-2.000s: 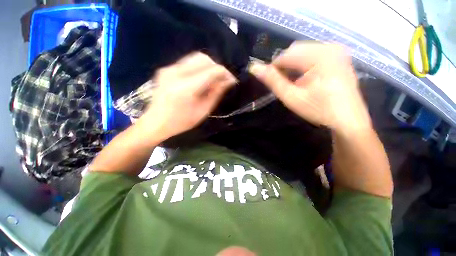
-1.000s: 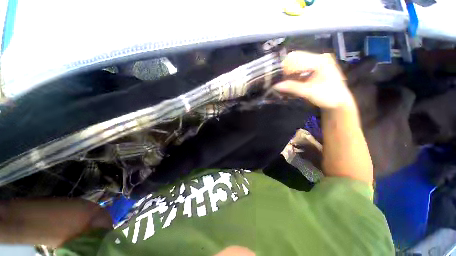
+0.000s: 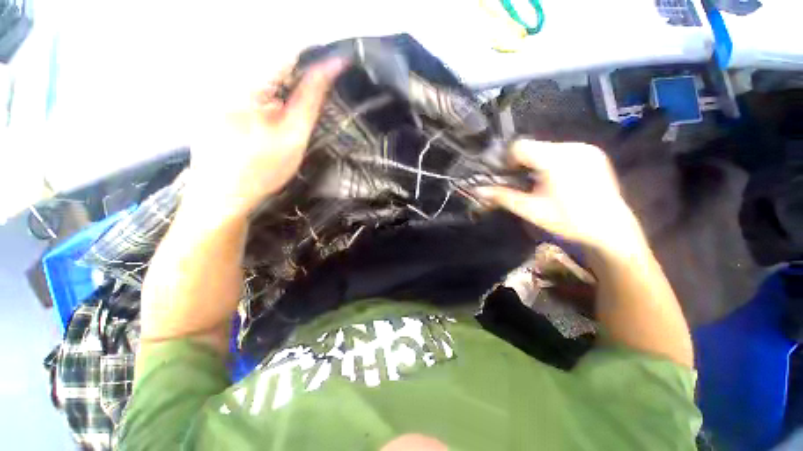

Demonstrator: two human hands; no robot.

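A black and plaid garment [image 3: 370, 167] is bunched between my hands, over my lap and up against the table's front edge. Loose pale threads show on its middle. My left hand [image 3: 282, 132] is on its upper left part, thumb over the cloth; it is blurred and the fingers are partly hidden. My right hand [image 3: 555, 189] pinches the garment's right end between thumb and fingers. Black cloth [image 3: 396, 260] lies below across my lap.
The white table [image 3: 132, 79] spans the top. Scissors with a green handle [image 3: 526, 13] lie near its far edge. A blue crate [image 3: 62, 282] with a plaid bundle [image 3: 92, 374] is at the left. Another blue container [image 3: 744, 361] is at the lower right.
My left hand has come up from the lower left onto the garment. The long stretched plaid strip is now bunched up and raised towards the table. My right hand still holds its end, slightly lower.
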